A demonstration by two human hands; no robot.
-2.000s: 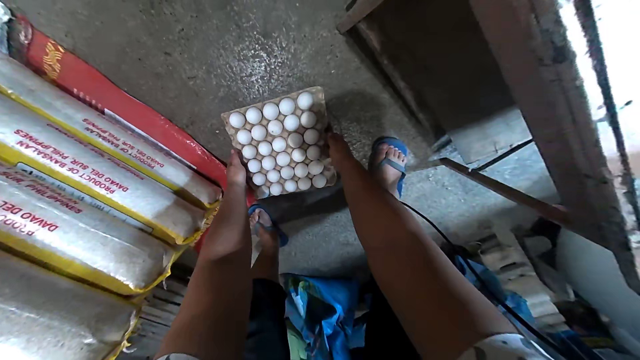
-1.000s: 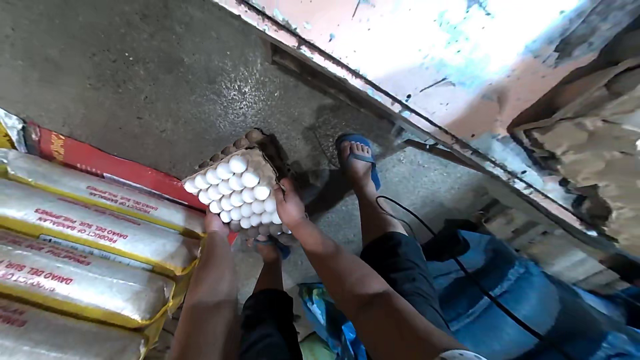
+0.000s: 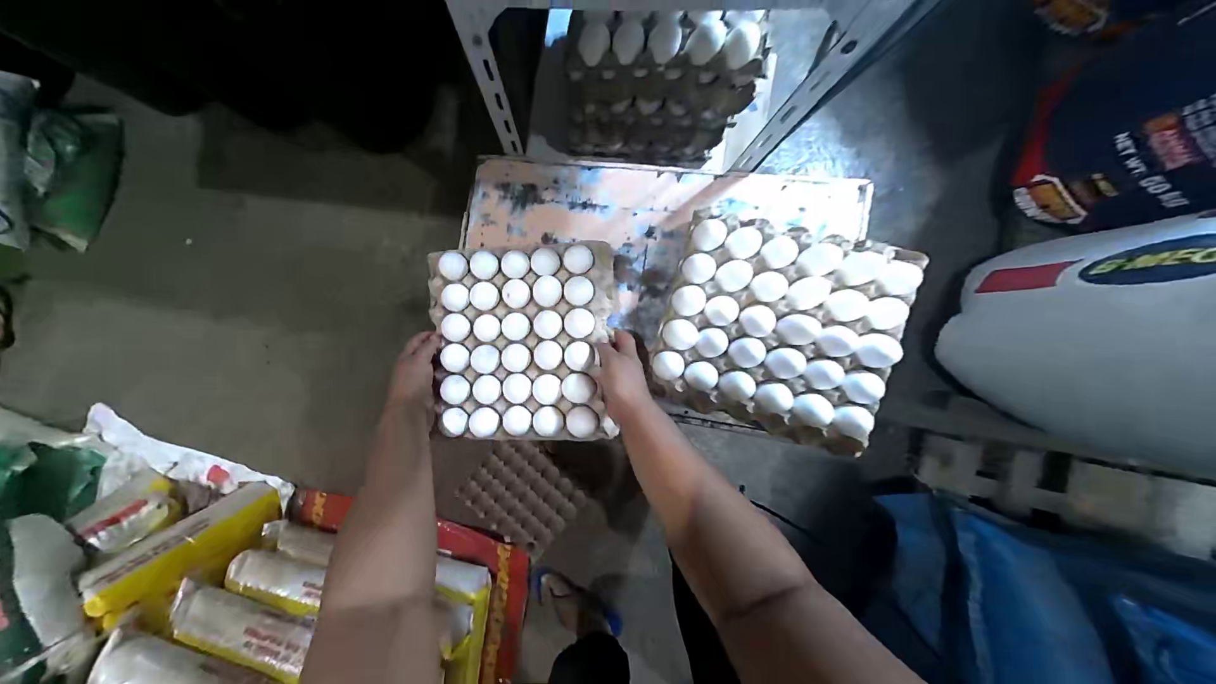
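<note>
Between both hands I hold a pulp tray full of white eggs (image 3: 516, 342), over the left end of a worn, paint-stained wooden surface (image 3: 560, 204). My left hand (image 3: 415, 369) grips the tray's left edge and my right hand (image 3: 619, 372) its right edge; the fingers are partly hidden under it. Right of it, on the same surface, another full egg tray (image 3: 784, 328) sits slightly turned, apart from the held one. An empty egg tray (image 3: 522, 494) lies lower down, below the held tray.
Stacked egg trays (image 3: 660, 85) stand beyond, between grey slotted metal posts (image 3: 494, 90). Packed silvery and yellow bundles (image 3: 242, 622) are at lower left. Large sacks (image 3: 1092, 332) stand at right, with blue sacking (image 3: 1026, 579) below. My sandaled foot (image 3: 575, 603) is on the floor.
The view has swung a lot, bringing the wooden surface and a second full tray into sight. The held tray, tilted one second ago, now looks nearly level, still in both hands.
</note>
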